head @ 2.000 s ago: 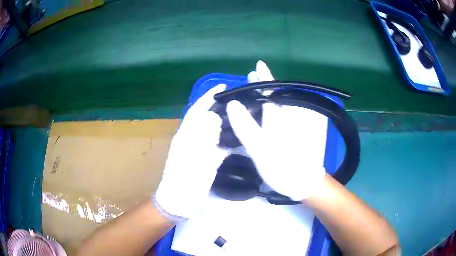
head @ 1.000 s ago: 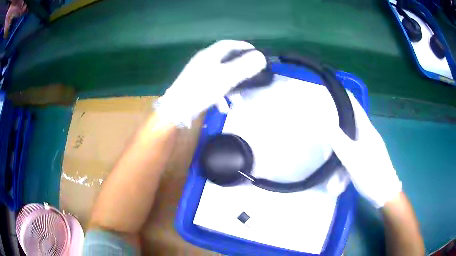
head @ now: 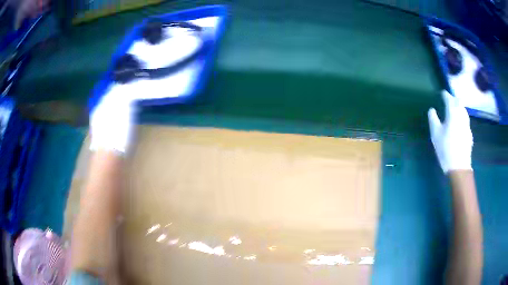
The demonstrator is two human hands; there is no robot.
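Observation:
A blue tray (head: 210,58) with a white liner lies tilted on the green belt at the upper left. A black headset (head: 167,71) lies in it, blurred. My left hand (head: 113,119), in a white glove, is at the tray's near left corner; its fingers are blurred, and whether they grip the rim is unclear. My right hand (head: 454,133), gloved, is at the right with thumb and fingers apart. Its fingertips are by the near edge of a second blue tray (head: 483,115), which holds another black headset (head: 454,60) on a white liner. I cannot tell whether they touch.
A brown cardboard sheet (head: 256,183) with torn tape marks covers the bench in front of me. A pink fan (head: 39,256) stands at the lower left. Blue trays (head: 22,167) are at the left edge. A blurred person's hand (head: 25,6) shows at the top left.
The tray with the headset has moved from in front of me to the belt at upper left. My left hand moved left with it; my right hand let go of the headset and moved right.

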